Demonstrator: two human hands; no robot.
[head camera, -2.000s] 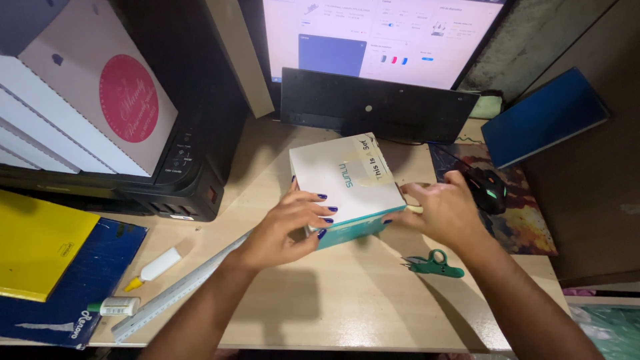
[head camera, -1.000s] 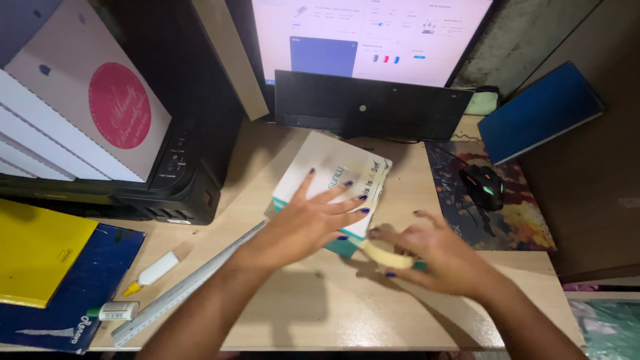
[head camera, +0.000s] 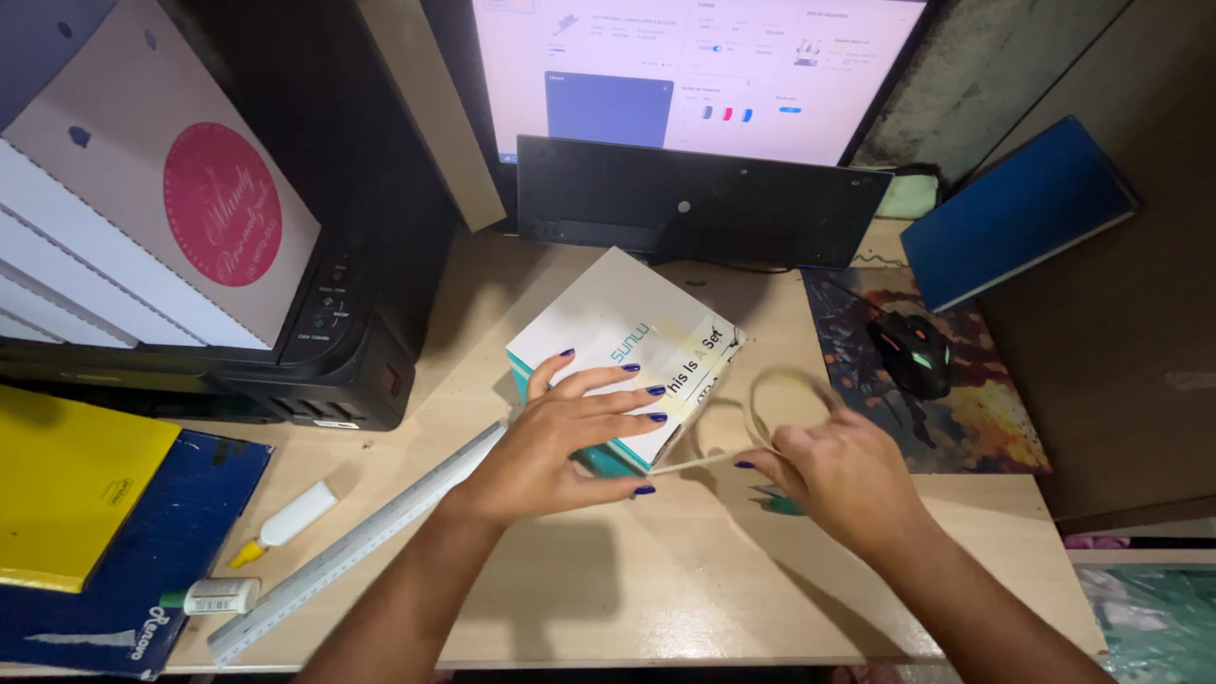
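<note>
A white and teal cardboard box (head camera: 608, 323) bearing writing stands turned on the wooden desk. My left hand (head camera: 579, 427) lies spread across its near left part, fingertips on the top face, thumb by the near corner. My right hand (head camera: 836, 465) grips a roll of tape (head camera: 755, 404) to the right of the box. A narrow strip of tape (head camera: 693, 465) runs from the box's near corner to my right fingers. Below that hand, the green-handled thread snips (head camera: 781, 504) are partly hidden.
A metal ruler (head camera: 361, 541), a white glue bottle (head camera: 299, 513) and a small green-capped bottle (head camera: 223, 596) lie left. Behind stand a keyboard (head camera: 684, 204) and a monitor (head camera: 760, 95). A printer (head camera: 351, 370) is left; a mouse (head camera: 912, 351) and blue book (head camera: 1016, 218) are right.
The box has been turned on the desk. My left hand has moved from the box's side onto its top. My right hand has moved off the box, with the tape strip now stretched from the corner.
</note>
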